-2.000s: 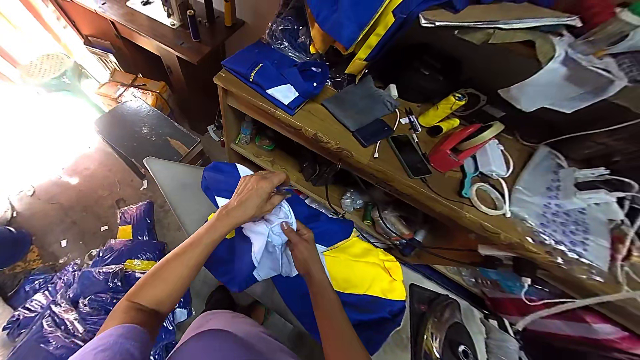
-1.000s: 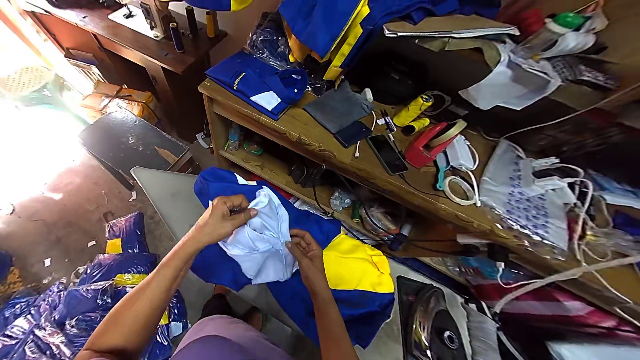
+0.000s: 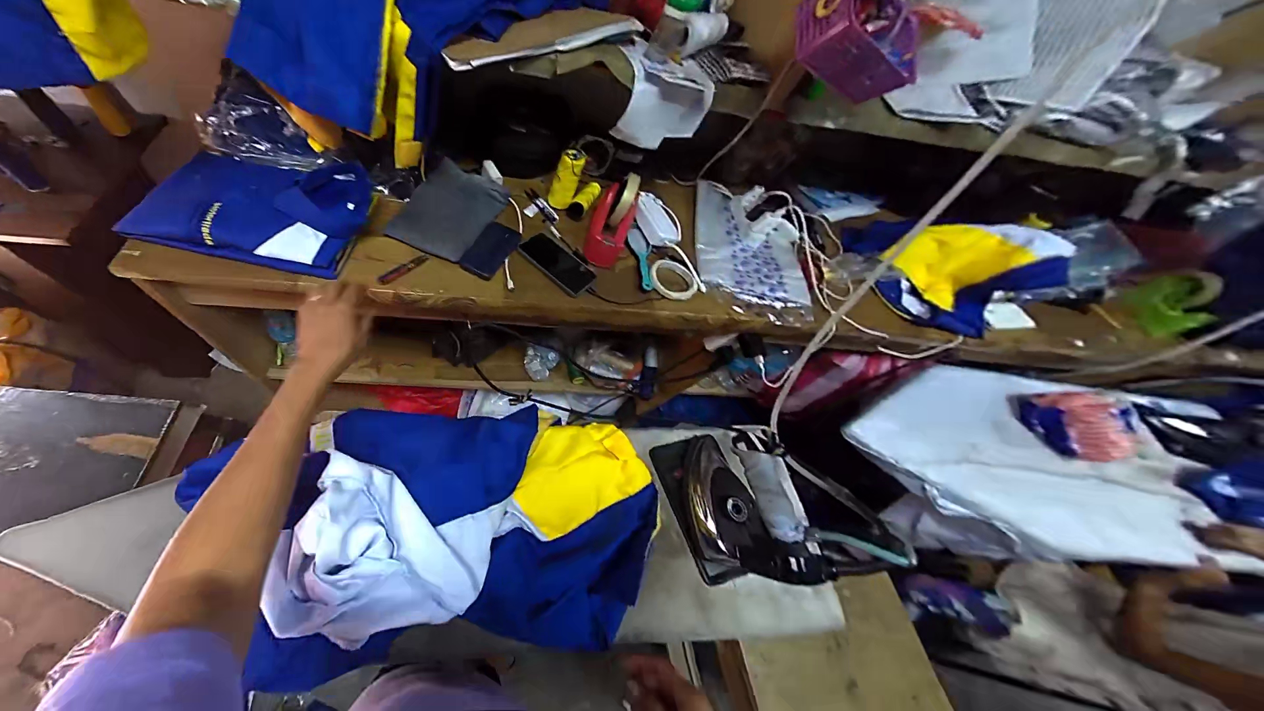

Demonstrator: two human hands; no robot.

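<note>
My left hand (image 3: 334,326) reaches to the front edge of the wooden workbench (image 3: 444,296), below a folded blue garment (image 3: 247,212) and beside a small slim tool (image 3: 403,269); whether its fingers touch anything is blurred. My right hand (image 3: 664,683) is low at the bottom edge, partly cut off, with nothing seen in it. Between them, a blue, yellow and white garment (image 3: 578,474) lies loosely bunched on the ironing board (image 3: 731,612), its white part (image 3: 380,553) crumpled on top. An electric iron (image 3: 736,509) rests on a dark pad at the garment's right.
On the bench lie a phone (image 3: 556,264), a red tape dispenser (image 3: 612,222), yellow thread spools (image 3: 567,178) and another blue-yellow garment (image 3: 973,262). The iron's cord (image 3: 918,222) runs up across the bench. At the lower right, another person's arm (image 3: 1175,632) shows near a white-covered surface (image 3: 1007,464).
Both hands have let go of the white cloth, which lies on the garment. My left hand has moved up to the bench edge, my right hand down to the bottom edge. The view has swung right.
</note>
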